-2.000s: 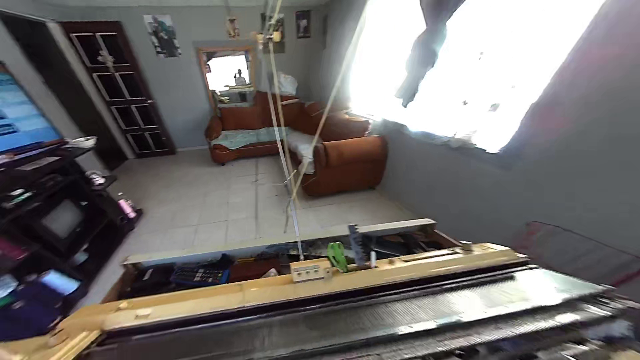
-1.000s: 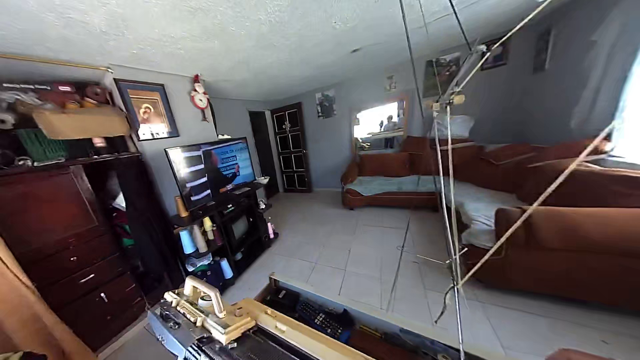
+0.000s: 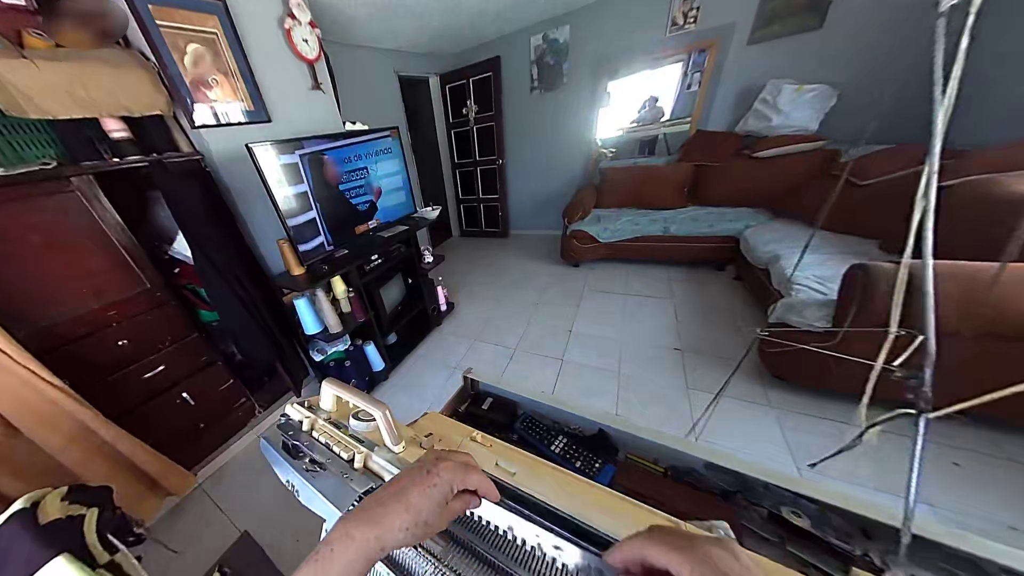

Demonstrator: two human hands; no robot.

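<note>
My left hand [image 3: 424, 500] grips the left end of a white comb-like strip [image 3: 520, 532] with teeth along its edge, lying over the needle bed of a knitting machine [image 3: 472, 552]. My right hand [image 3: 680, 552], partly cut off by the bottom edge, is at the strip's right end, its fingertips slightly blurred. The knitting machine's carriage [image 3: 344, 436], with a beige handle, sits at the bed's left end, left of my left hand. A yarn mast [image 3: 928, 320] with yarn strands rises at the right.
Behind the bed runs a long open tray [image 3: 648, 436] holding a dark keypad-like device [image 3: 560, 448] and tools. Beyond are a TV stand [image 3: 360, 280] with yarn cones, a brown sofa [image 3: 648, 188] and a door [image 3: 474, 152]. Wooden drawers [image 3: 152, 368] stand at the left.
Both hands now show over the machine's bed with the toothed strip between them; neither was plainly at the bed before. The view has swung far to the left since the oldest frame.
</note>
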